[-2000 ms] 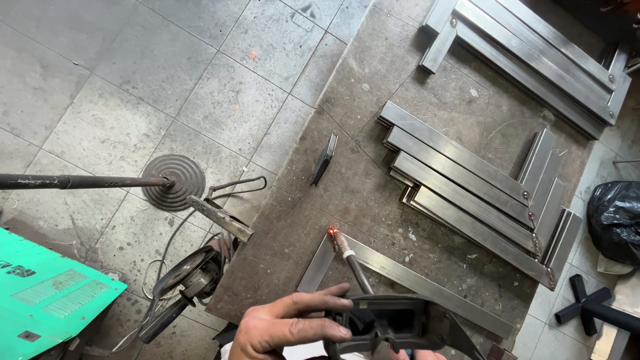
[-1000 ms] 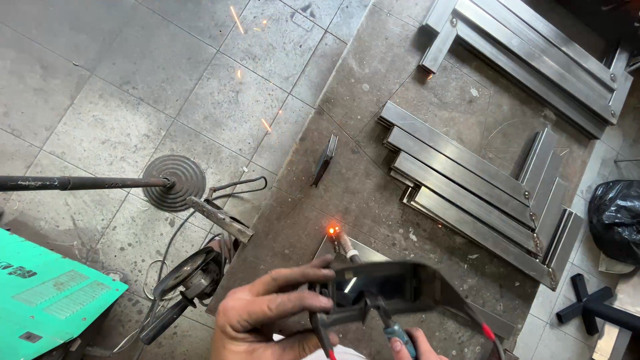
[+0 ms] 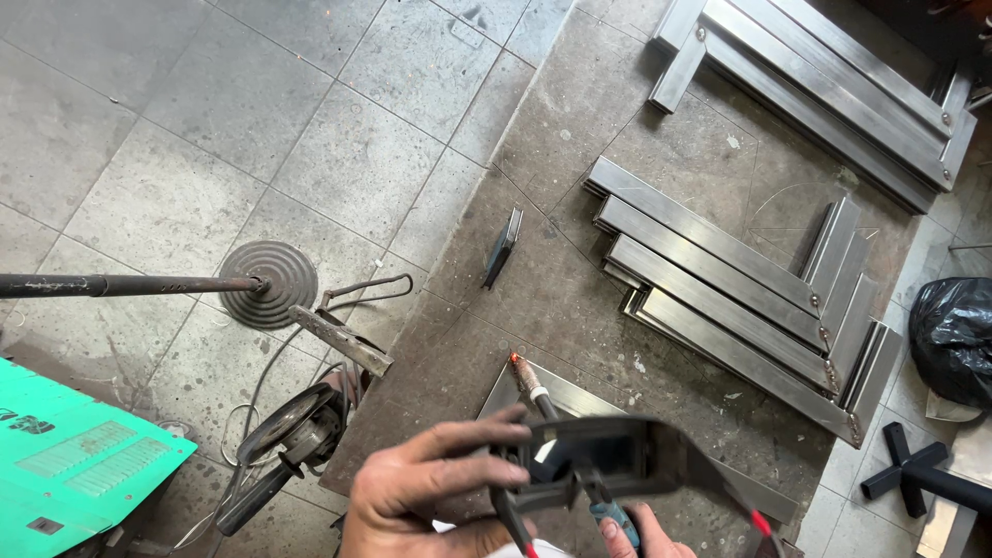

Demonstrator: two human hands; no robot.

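My left hand [image 3: 434,484] grips the side of black welding goggles [image 3: 620,457], which hang between the camera and the bench. Beyond them my right hand [image 3: 643,535] is closed on the blue-grey handle of a MIG welding torch [image 3: 529,380]. The torch nozzle points at the corner of a flat-lying angled frame of steel tube [image 3: 581,397], where a small spot glows orange. The goggles cover much of the frame and part of the torch.
Welded steel tube frames [image 3: 721,232] lie stacked on the metal bench [image 3: 558,287], with more at top right. A magnetic square [image 3: 502,248] stands nearby. An angle grinder [image 3: 294,442] hangs at the bench's edge. A green machine [image 3: 85,457] and round-based stand [image 3: 267,283] are left.
The goggles came up over the frame, then moved lower, showing more of the torch and tube. Sparks flying one second ago have mostly faded, and the glow at the corner is smaller.
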